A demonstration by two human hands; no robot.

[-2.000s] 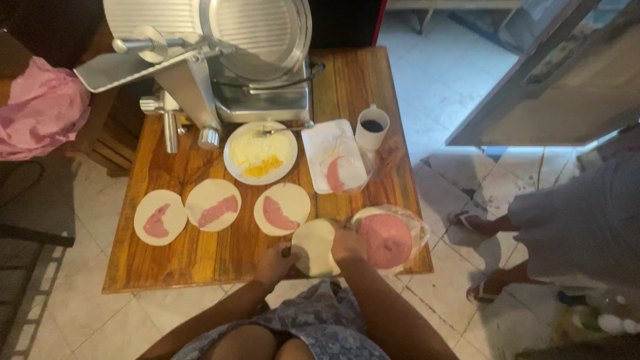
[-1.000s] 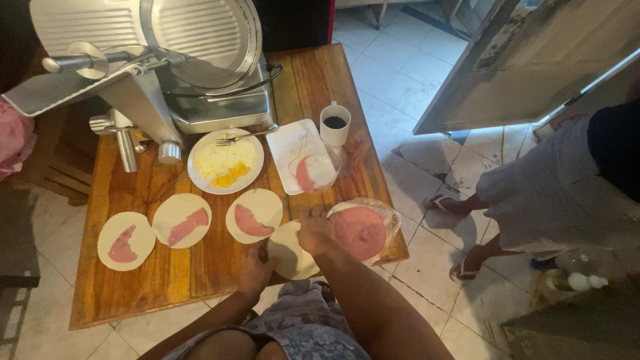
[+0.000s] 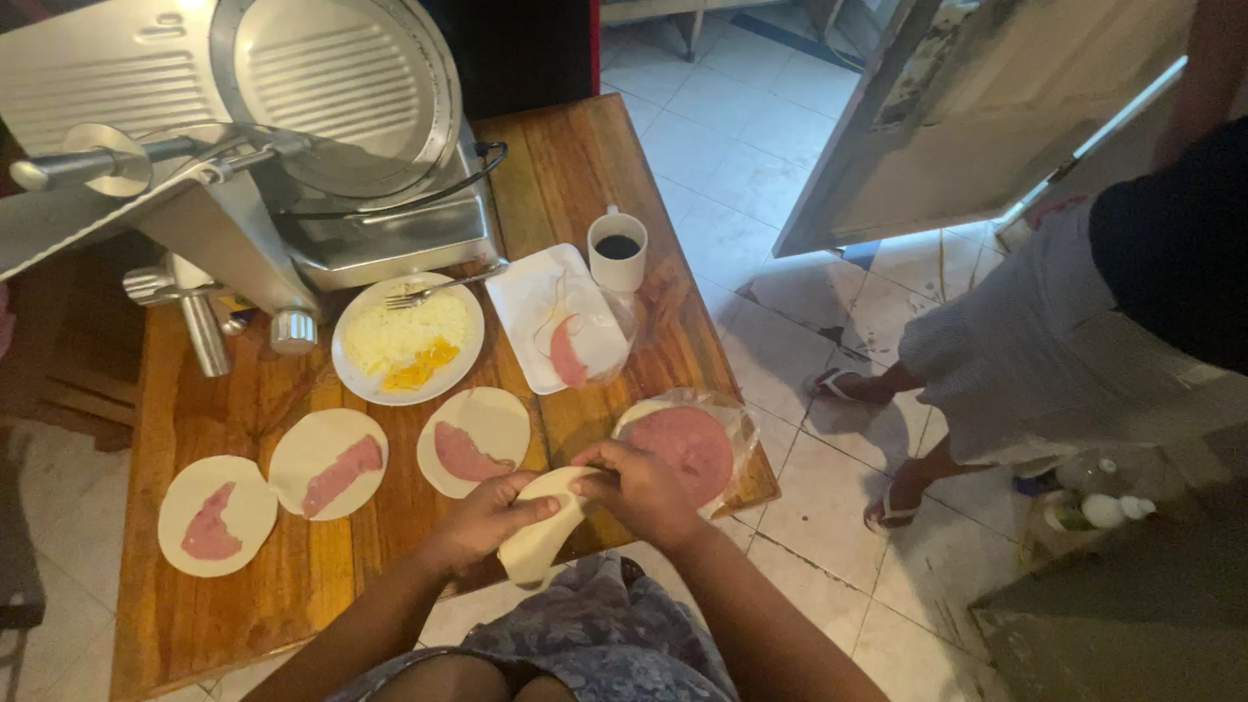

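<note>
My left hand and my right hand both grip a round of pale dough, which hangs bent between them at the table's front edge. To the left lie three dough rounds, each with a piece of pink ham on it: one at the far left, one beside it and one nearest my hands. A stack of sliced ham on clear plastic sits just right of my right hand. Behind, a white plate holds grated white and orange cheese with a fork on it.
A metal meat slicer fills the back left of the wooden table. A white foam tray with a ham strip and a mug of dark liquid stand at the back right. Another person stands at right, near a door.
The dough round between my hands has been lifted and now hangs bent; earlier it lay flatter at the table's edge. The person at right shows more of the body. The view has shifted.
</note>
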